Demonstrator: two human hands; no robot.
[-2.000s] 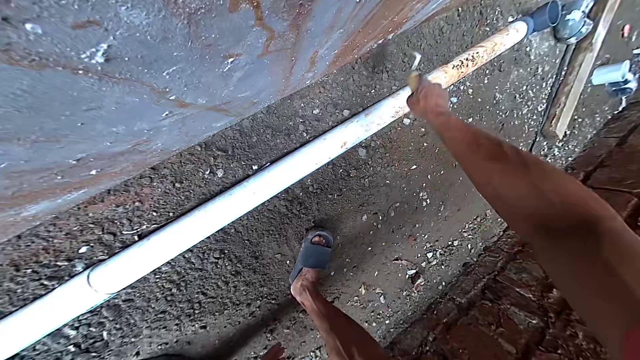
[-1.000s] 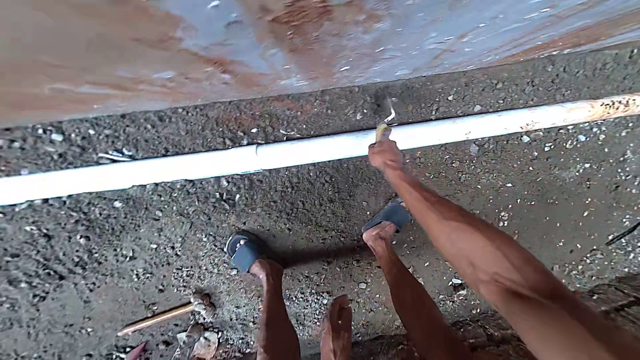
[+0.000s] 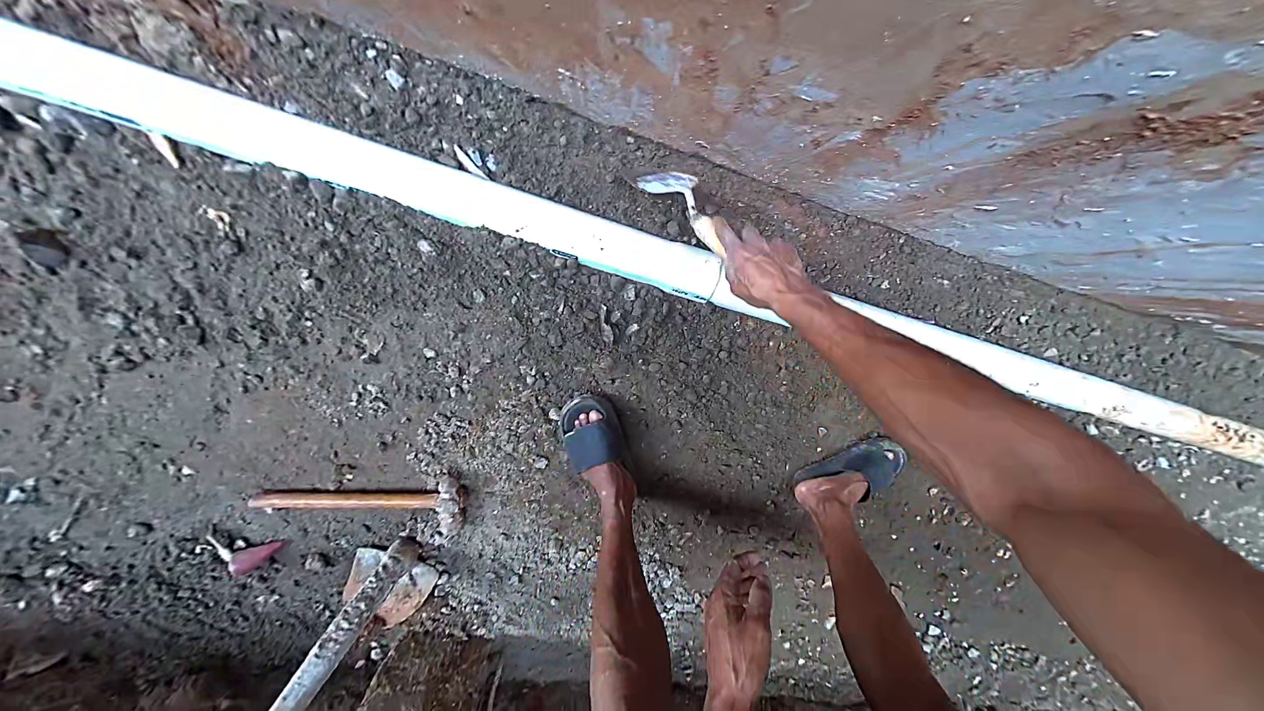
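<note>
My right hand (image 3: 762, 265) grips the handle of a small trowel (image 3: 681, 188) over a long white plastic pipe (image 3: 434, 186). The trowel's metal blade is above the gravelly soil between the pipe and the wall. The pipe runs diagonally across the ground, and a joint shows in it just beside my hand. My left hand (image 3: 739, 622) hangs low between my legs, its fingers loosely together, with nothing visible in it.
A muddy, grey-streaked wall (image 3: 1047, 148) rises beyond the pipe. A hammer with a wooden handle (image 3: 346, 501), a long-handled tool (image 3: 346, 622) and a small tool with a reddish handle (image 3: 255, 558) lie at the lower left. My feet in dark slides (image 3: 592, 439) stand on the gravel.
My right hand has moved left along the pipe with the trowel, away from the fittings at its far end. The view has swung left, and the tools on the ground now show more fully.
</note>
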